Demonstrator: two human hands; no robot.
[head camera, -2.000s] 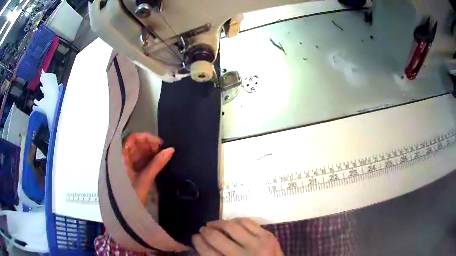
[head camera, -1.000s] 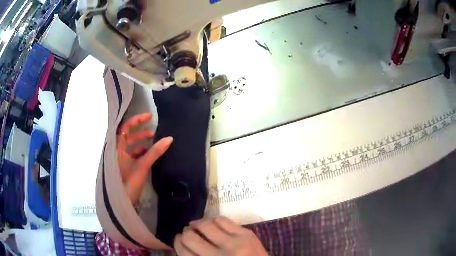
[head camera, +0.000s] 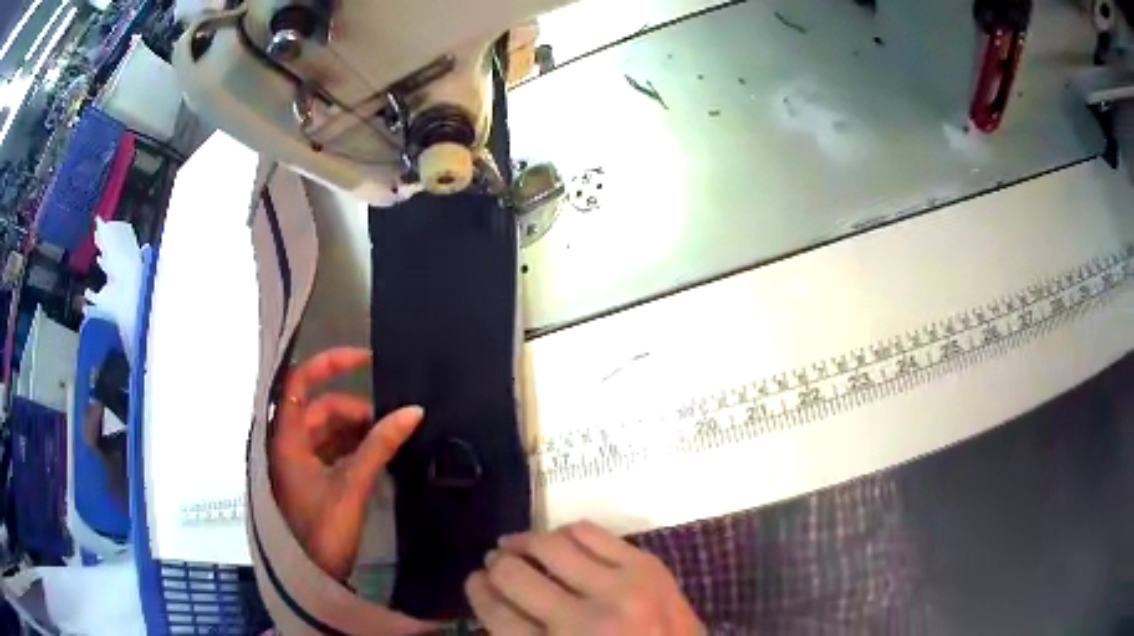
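A dark fabric strip lies flat, running from under the sewing machine head towards me. A small D-shaped loop shows on its lower part. The pinkish-brown band with a black lengthwise line curves left of it and joins near the bottom edge. My left hand is inside this curve, thumb on top of the dark strip, other fingertips hidden at its left edge. My right hand has curled fingers on the strip's lower right edge. The needle point is hidden by the head.
Red-handled snips lie at the upper right of the metal bed. Thread scraps lie on the bed. A printed scale runs along the white table's front. A blue slotted basket is at lower left. Other workshop items stand beyond it.
My left hand has moved down along the dark strip, and its fingers have come to the strip's left edge. My right hand stays at the lower right edge. The camera view has shifted slightly.
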